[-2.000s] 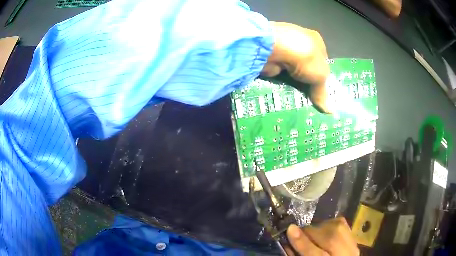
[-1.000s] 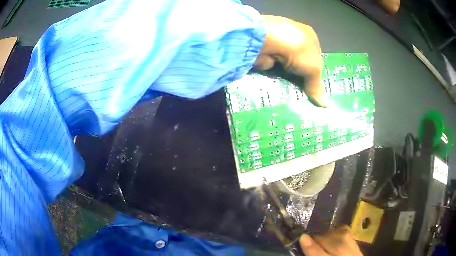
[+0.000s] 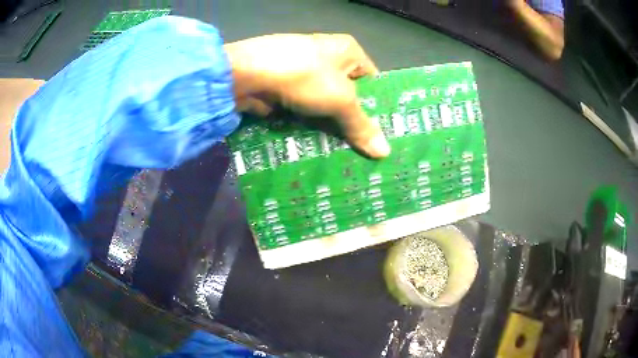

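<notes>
A green circuit board panel with white printing lies on a white backing board, whose pale edge shows along the lower side. My left hand grips both at the upper edge, with the thumb on the panel's face. The panel is held tilted above the black mat. My right hand is not in view, nor is the soldering iron. A cream-yellow component cup full of small silvery pieces stands just below the panel's lower right edge.
A yellow sponge with a dark hole and a dark box with a pale label are at right, beside a green reel. More green panels lie at the back left. Tan cardboard is at left. Another person's arm shows at top right.
My left hand has moved the panel and backing board to the left, uncovering the component cup. My right hand and the soldering iron have left the view.
</notes>
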